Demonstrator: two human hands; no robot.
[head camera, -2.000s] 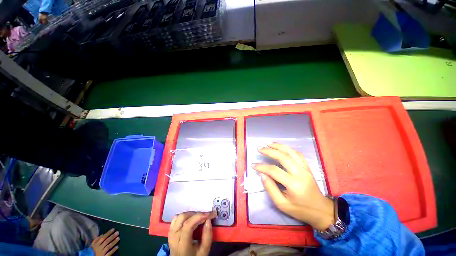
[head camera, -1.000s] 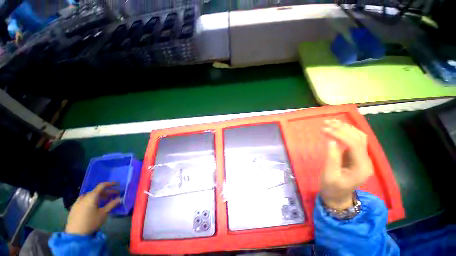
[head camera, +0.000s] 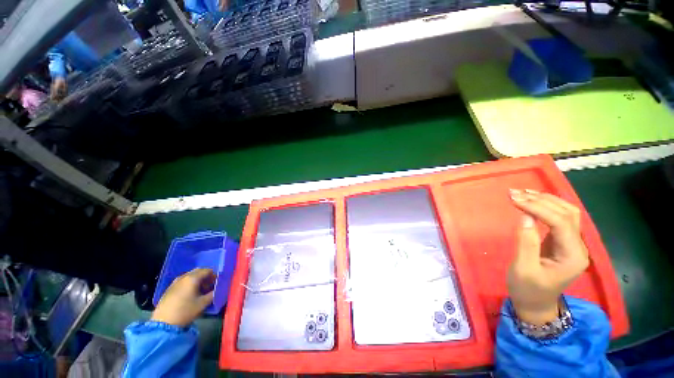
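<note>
The red foam tray (head camera: 341, 280) lies in front of me with two tablets, back side up. The left tablet (head camera: 288, 310) and the middle tablet (head camera: 388, 221) each have a strip of clear film across them and a round-lensed camera cluster at the lower right. The right recess holds no tablet. My left hand (head camera: 183, 299) is at the blue parts bin (head camera: 193, 251), its fingertips inside the right part of the bin; whether they hold a part cannot be seen. My right hand (head camera: 547, 255) hovers over the right recess, fingers curled and apart, with nothing visible in it.
A yellow-green board (head camera: 547, 122) with a blue container (head camera: 550, 66) is at the back right. Stacked clear trays of black parts (head camera: 259, 66) stand at the back left. A white edge strip (head camera: 295, 190) runs behind the tray. Another person's blue sleeve shows at the far upper left.
My left hand has gone from the left tablet's camera cluster to the blue bin. My right hand has lifted off the middle tablet and moved right, baring its camera cluster. The view has shifted.
</note>
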